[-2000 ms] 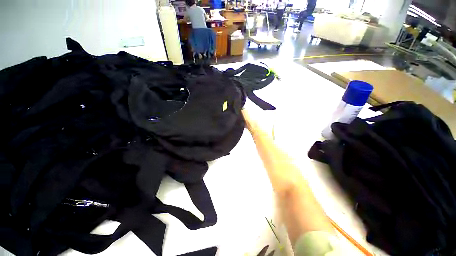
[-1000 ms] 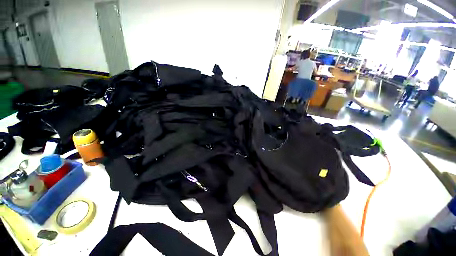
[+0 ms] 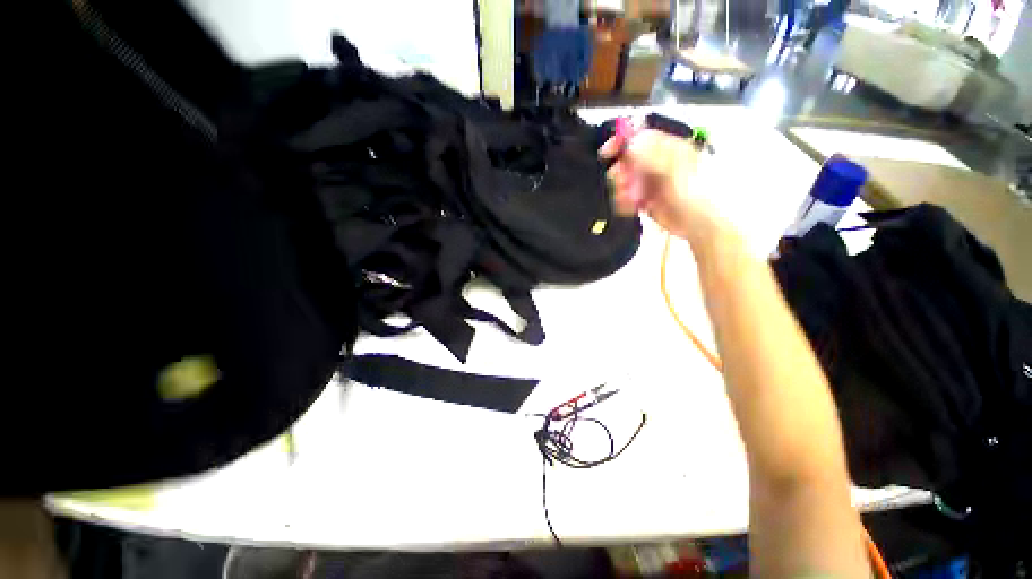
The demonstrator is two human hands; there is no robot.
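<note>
A large black sewn piece (image 3: 147, 271), close to the camera and blurred, fills the left side, with a yellow sticker (image 3: 189, 378) near its rounded lower end and a zip-like line at the top. My left hand is not in view; a blurred brown patch at the lower left edge is unclear. My right hand (image 3: 651, 170) is raised at arm's length beside the black pile, its fingers closed around a small pink and black object. A green fitting (image 3: 701, 137) shows next to that object's black part. The hand partly hides the object.
A black pile (image 3: 543, 209) with straps lies behind. A flat black strap (image 3: 447, 385), red-handled snips (image 3: 583, 402) and a black cord tangle (image 3: 557, 441) lie in front. An orange hose (image 3: 677, 305) runs under my right arm. A blue-capped can (image 3: 826, 198) and black garments (image 3: 905, 339) are right.
The large black piece now fills the left foreground. My right hand is now visible, closed on the pink and black object. The view has swung back right, and the blue basket is out of view.
</note>
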